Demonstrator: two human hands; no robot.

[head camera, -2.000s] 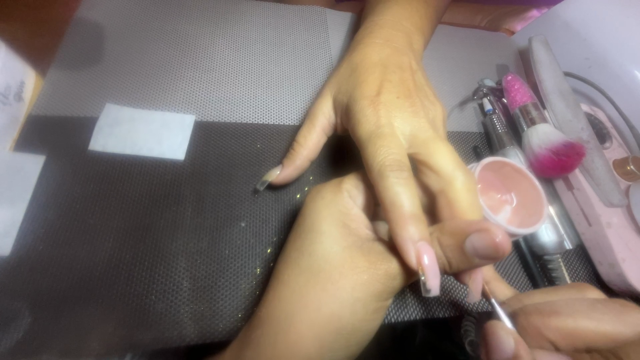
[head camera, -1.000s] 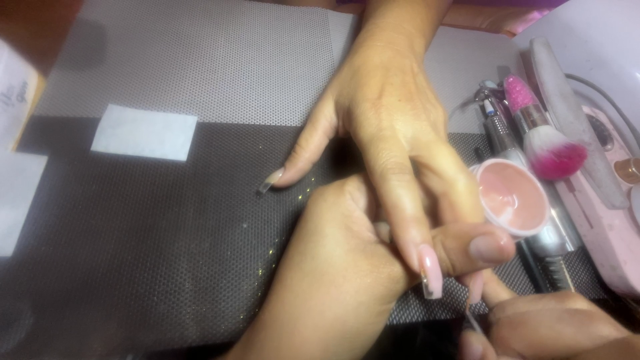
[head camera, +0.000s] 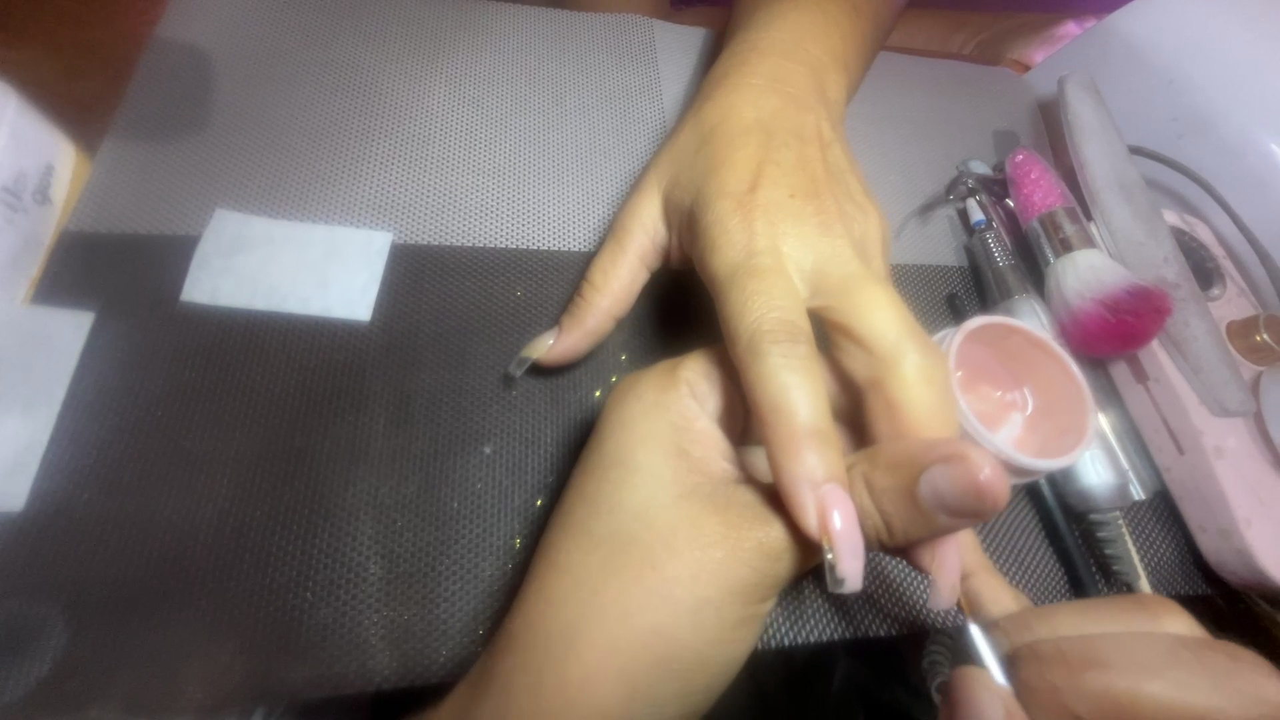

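Note:
My left hand (head camera: pixel 690 500) comes from the bottom and is closed around fingers of another person's hand (head camera: pixel 790 230), its thumb lying across one of them. A small jar of pink gel (head camera: pixel 1020 395) stands tilted right beside my thumb. My right hand (head camera: pixel 1120 650), at the lower right, grips a thin brush (head camera: pixel 987 650) with a metal ferrule; its tip is at a pink nail (head camera: pixel 943 570) of the other person. Another long pink nail with gold flecks (head camera: pixel 845 540) points down nearby. The other person's thumb, with a clear long nail tip (head camera: pixel 530 352), rests over the mat.
A grey and black woven mat (head camera: pixel 300 480) covers the table, with a white wipe (head camera: pixel 287 265) on it. At the right lie a pink and white fluffy brush (head camera: pixel 1110 300), a nail file (head camera: pixel 1150 240), a nail drill handpiece (head camera: pixel 990 260) and a pink device (head camera: pixel 1200 480).
The brush and my right hand have shifted slightly at the pink nail. My left hand keeps its hold on the other person's fingers.

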